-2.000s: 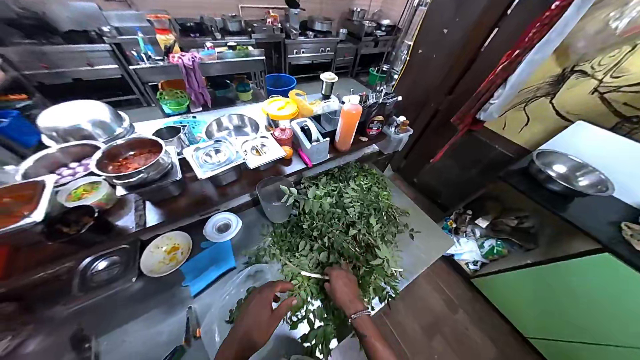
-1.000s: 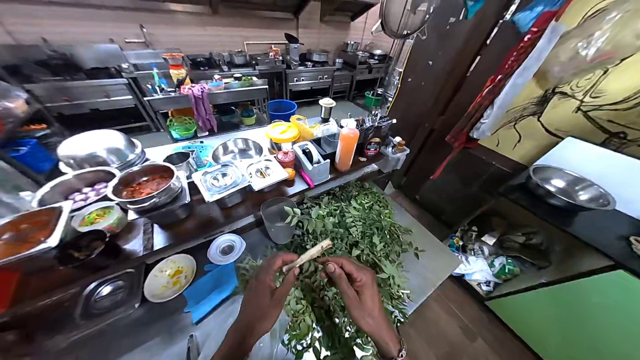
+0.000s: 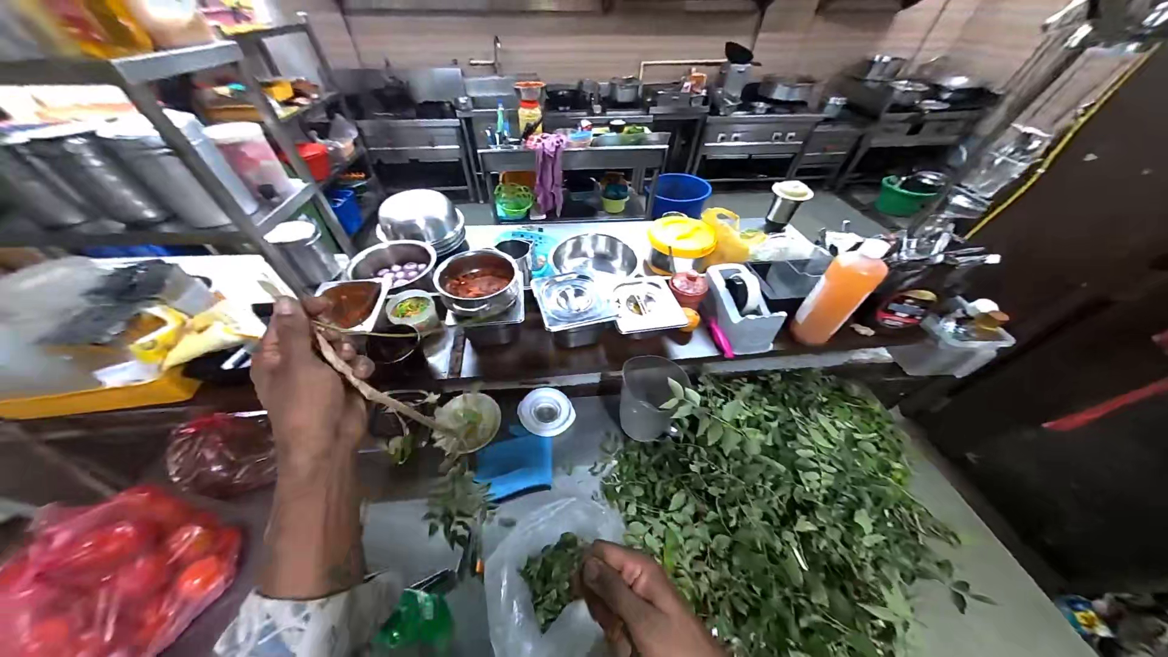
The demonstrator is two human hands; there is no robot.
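Observation:
My left hand (image 3: 310, 383), raised at the left, grips a woody leafy stem (image 3: 379, 394) that slants down to the right, with a few leaves hanging from its far end. My right hand (image 3: 630, 593) is at the bottom centre with its fingers curled together, over the edge of a clear plastic bag (image 3: 511, 566). Green leaves (image 3: 552, 575) lie inside the bag. Whether the right fingers pinch anything is hidden. A large heap of leafy green stems (image 3: 776, 493) covers the counter to the right.
A translucent jug (image 3: 652, 401) stands behind the heap. Further left are a blue cloth (image 3: 516, 465), a small steel dish (image 3: 546, 412) and a red bag of tomatoes (image 3: 119, 575). Pots of food, a steel bowl (image 3: 595, 257) and an orange bottle (image 3: 838, 292) line the ledge behind.
My hands have moved apart, the left up and leftward with a stem, the right down by the bag. One second ago both were close together at a pale stem. The view has swung left.

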